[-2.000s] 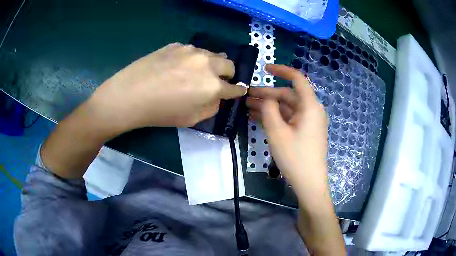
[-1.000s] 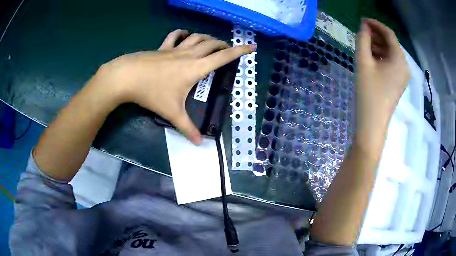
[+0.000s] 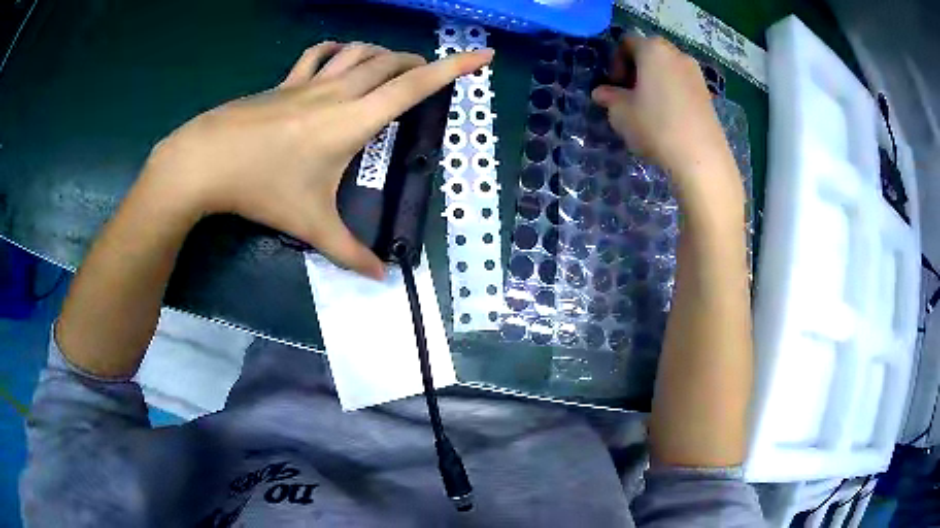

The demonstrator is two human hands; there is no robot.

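A black device housing (image 3: 409, 184) with a white barcode label (image 3: 378, 157) lies on the green bench. My left hand (image 3: 283, 155) spans it, thumb at its near edge and index finger at its far end. Its attached cable (image 3: 425, 356) runs toward me over a white sheet (image 3: 356, 328) and hangs past the bench edge. My right hand (image 3: 670, 103) is over the far part of the clear pad sheet (image 3: 608, 248) with rows of round black pads, fingers curled; whether it pinches a pad is hidden. The perforated strip (image 3: 474, 222) with white rings lies between housing and pad sheet.
A blue plastic basket (image 3: 557, 15) is cut off by the top edge. A thick white foam tray (image 3: 825, 258) stands at the right, with a dark corded item (image 3: 893, 180) beyond it. A long pale printed strip (image 3: 701, 31) lies at the far right edge.
My right hand left the housing, rose to the right, then came back left over the pad sheet's far part. My left hand opened out over the housing and stays there. The view shifted.
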